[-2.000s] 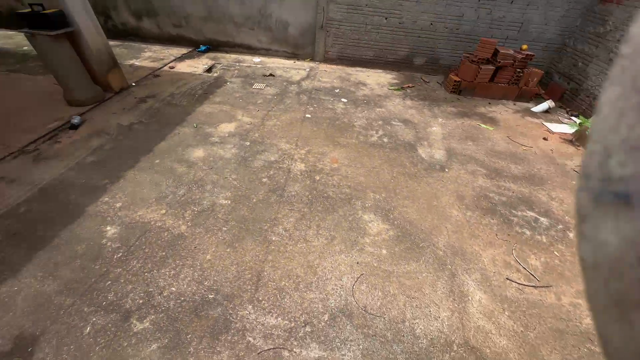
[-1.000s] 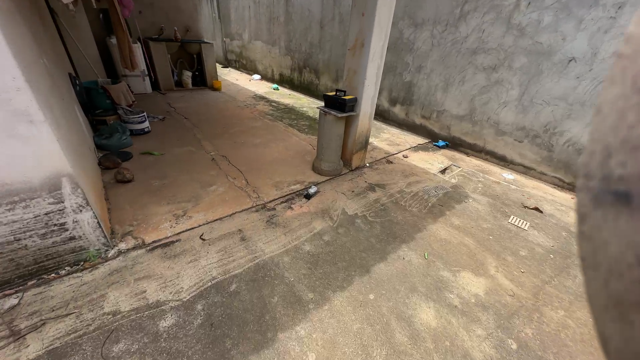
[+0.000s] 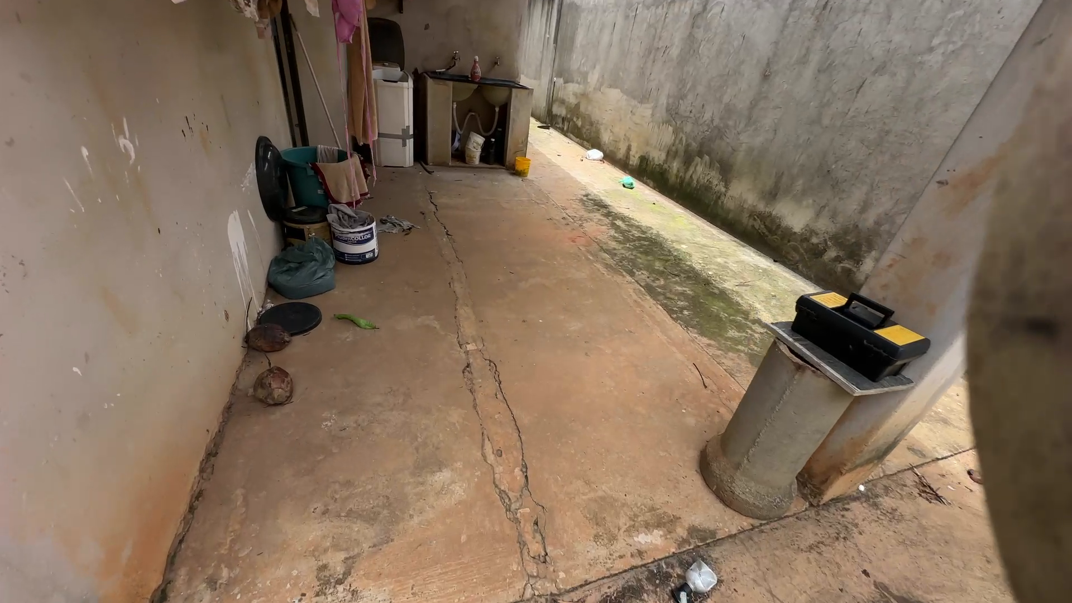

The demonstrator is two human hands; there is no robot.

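Neither my left hand nor my right hand shows in the head view. A black toolbox with yellow lid panels (image 3: pixel 863 335) rests, closed, on a flat slab (image 3: pixel 837 368) that caps a concrete pipe section (image 3: pixel 775 435), beside a sloping-looking pillar (image 3: pixel 930 310). A blurred, rounded greyish thing (image 3: pixel 1022 335) fills the right edge, very near the camera; what it is cannot be told.
Along the left wall stand a paint bucket (image 3: pixel 353 239), a teal tub (image 3: pixel 303 177), a dark green plastic bag (image 3: pixel 301 270) and two coconut-like husks (image 3: pixel 273 385). A concrete laundry sink (image 3: pixel 437 121) is at the back. A crack (image 3: pixel 477 377) runs down the floor.
The view has swung far to the left and closer to the covered area; the brick pile seen two seconds ago is out of view. The toolbox stays on its pipe section.
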